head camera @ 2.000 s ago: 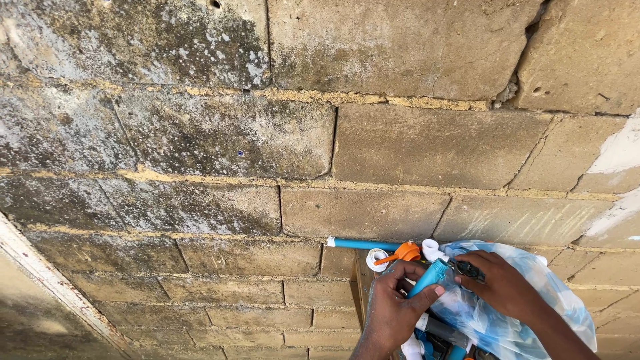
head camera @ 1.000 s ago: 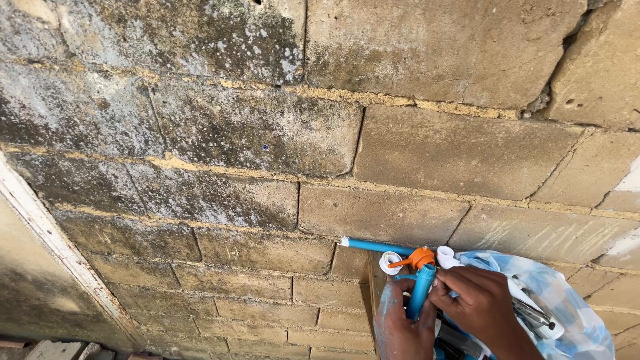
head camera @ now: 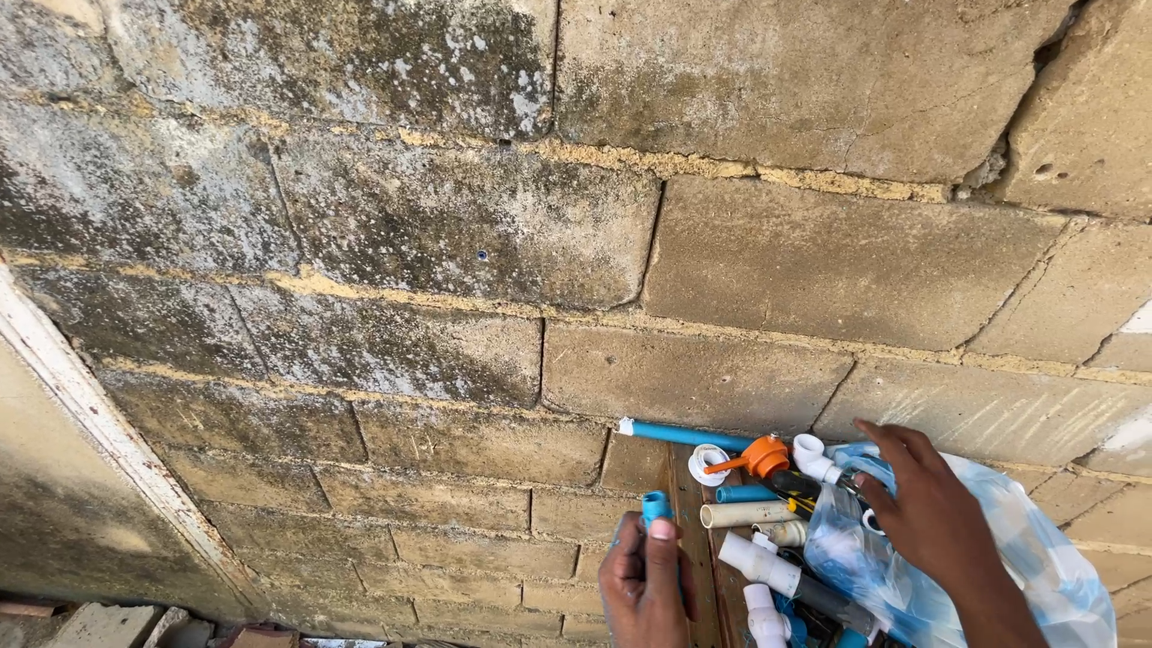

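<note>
My left hand [head camera: 643, 580] is closed around a blue plastic pipe fitting [head camera: 655, 507], whose open end sticks up above the thumb. My right hand [head camera: 927, 504] has its fingers apart over a blue-and-white plastic bag [head camera: 1035, 540] and holds nothing that I can see. Between the hands lie an orange ball valve with a lever [head camera: 763, 456], a white elbow fitting [head camera: 813, 457], a roll of white thread tape [head camera: 708, 464], a cream pipe piece [head camera: 742, 514], a white tee fitting [head camera: 765, 616] and a long blue pipe [head camera: 684, 434].
The pipe parts lie on a wooden board [head camera: 688, 531] against a concrete block wall [head camera: 720, 369]. A small hole with a blue rim [head camera: 482, 256] is in the wall. A white-edged frame [head camera: 108, 423] slants at the left, with broken blocks [head camera: 108, 625] on the ground.
My right hand has come away from the blue fitting and moved right, over the bag. My left hand has moved left with the fitting, uncovering more pipe pieces on the board.
</note>
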